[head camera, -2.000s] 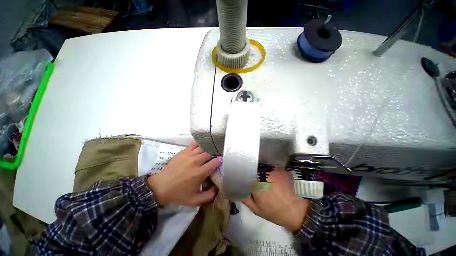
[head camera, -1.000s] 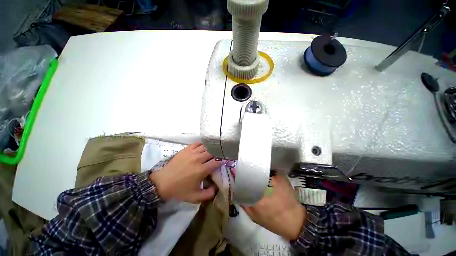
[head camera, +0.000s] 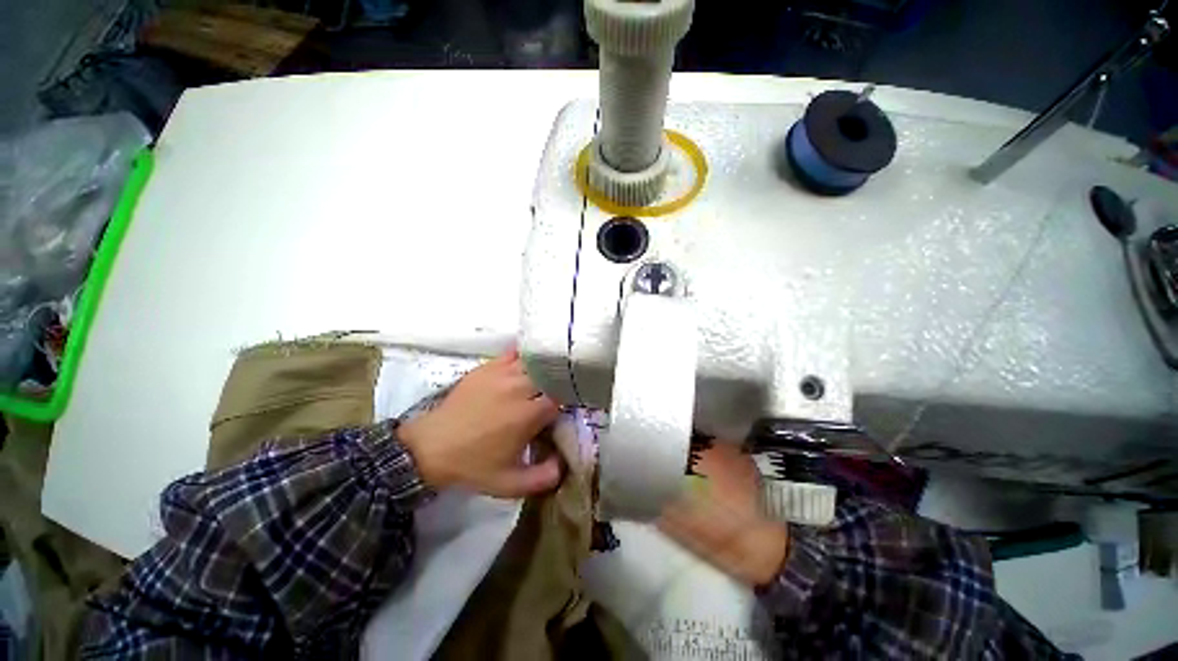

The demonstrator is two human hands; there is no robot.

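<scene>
A khaki garment piece [head camera: 295,398] with white lining cloth [head camera: 411,377] lies on the table left of the white sewing machine [head camera: 762,271] and runs down toward my lap. My left hand [head camera: 488,433] pinches the khaki and white cloth edge just left of the needle area. My right hand [head camera: 730,514] is slightly blurred, under the machine head, its fingers partly hidden behind the white guard [head camera: 650,400]. Whether it grips cloth cannot be told. The needle and presser foot are mostly hidden. A dark thread runs down the head's left end.
A basket with a green rim [head camera: 101,291] and clear plastic bags stands at the left. A blue thread spool [head camera: 840,140] and a ribbed post [head camera: 633,116] are on the machine head. A dark green handle [head camera: 1037,541] lies at the right. Printed ruler marks [head camera: 704,639] show at the front.
Since two seconds ago the machine has shifted slightly right and down in the view. My left hand and the khaki piece have moved slightly. My right hand has moved a little and is now blurred.
</scene>
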